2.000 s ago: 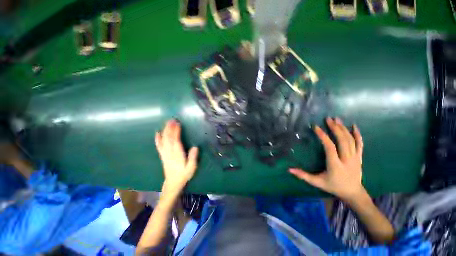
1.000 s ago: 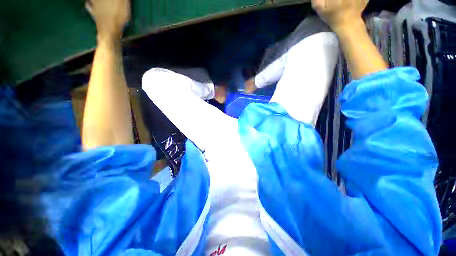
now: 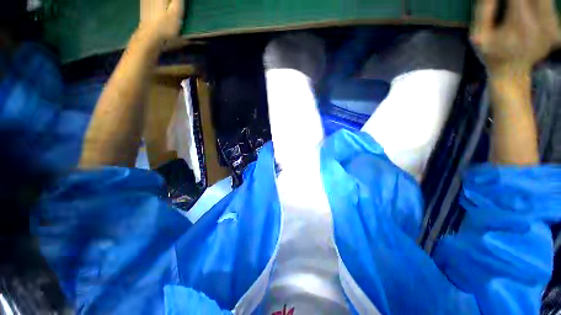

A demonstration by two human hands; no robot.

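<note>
The green bench [image 3: 320, 12] shows only as its front edge along the top of the head view. My left hand [image 3: 161, 19] is at that edge at the upper left, cut off by the frame's top. My right hand [image 3: 515, 31] is at the edge at the upper right, blurred and partly cut off. I cannot see the fingertips of either hand clearly, or whether they hold anything. The top of the bench is mostly out of the picture.
A cardboard carton [image 3: 161, 117] stands below the bench on the left, with black glossy plastic [image 3: 243, 144] beside it. My legs in white [image 3: 295, 123] are under the bench. Dark shiny sheets [image 3: 446, 172] stand at my right. A blue sleeve [image 3: 27, 92] shows at the far left.
The view has tilted down from the bench top with its black frames to my lap. Since one second ago, both hands appear farther right and more of the carton shows.
</note>
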